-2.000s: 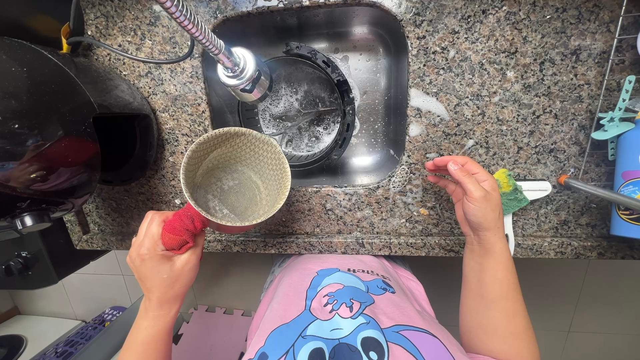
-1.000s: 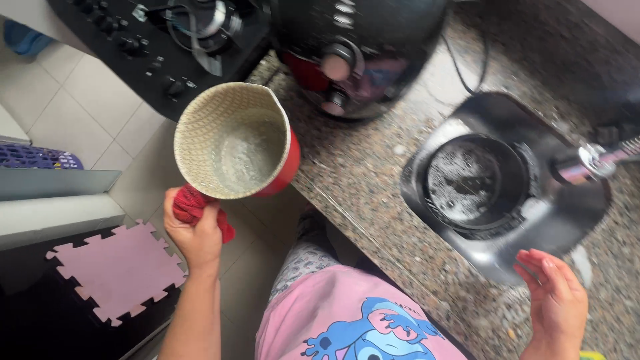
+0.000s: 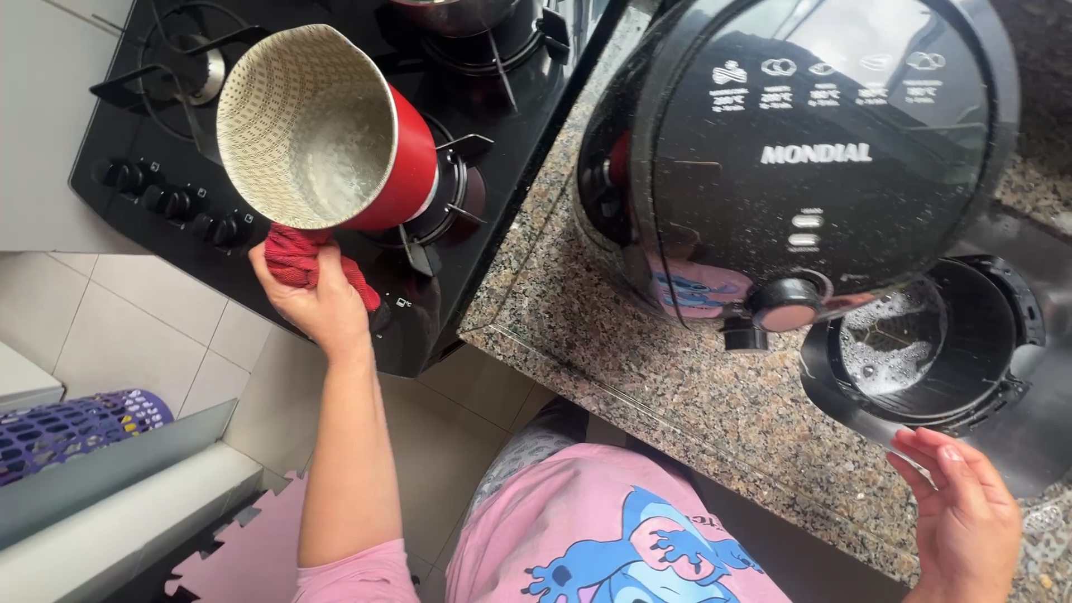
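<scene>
My left hand point(image 3: 322, 293) is closed around the handle of a red pot point(image 3: 410, 159), with a red cloth point(image 3: 293, 258) wrapped between palm and handle; the handle itself is hidden. The pot has a cream patterned inside and a pouring lip, and looks nearly empty, with a whitish wet bottom. It is over the black gas cooktop point(image 3: 276, 159); whether it touches a grate I cannot tell. My right hand point(image 3: 963, 502) holds nothing, fingers slightly curled, near the front edge of the steel sink point(image 3: 1038, 435). In that sink sits a black air fryer basket point(image 3: 976, 335) with sudsy water.
A black air fryer point(image 3: 754, 193) stands on the granite counter point(image 3: 636, 377) between cooktop and sink. Another metal pot point(image 3: 456, 12) is on the cooktop's far burner. At lower left are a purple plastic basket point(image 3: 75, 431) and a pink foam mat point(image 3: 251, 544) on the floor.
The view has swung far to the left. My left hand has carried the red pot from beside the sink to over the cooktop. My right hand stays empty near the sink.
</scene>
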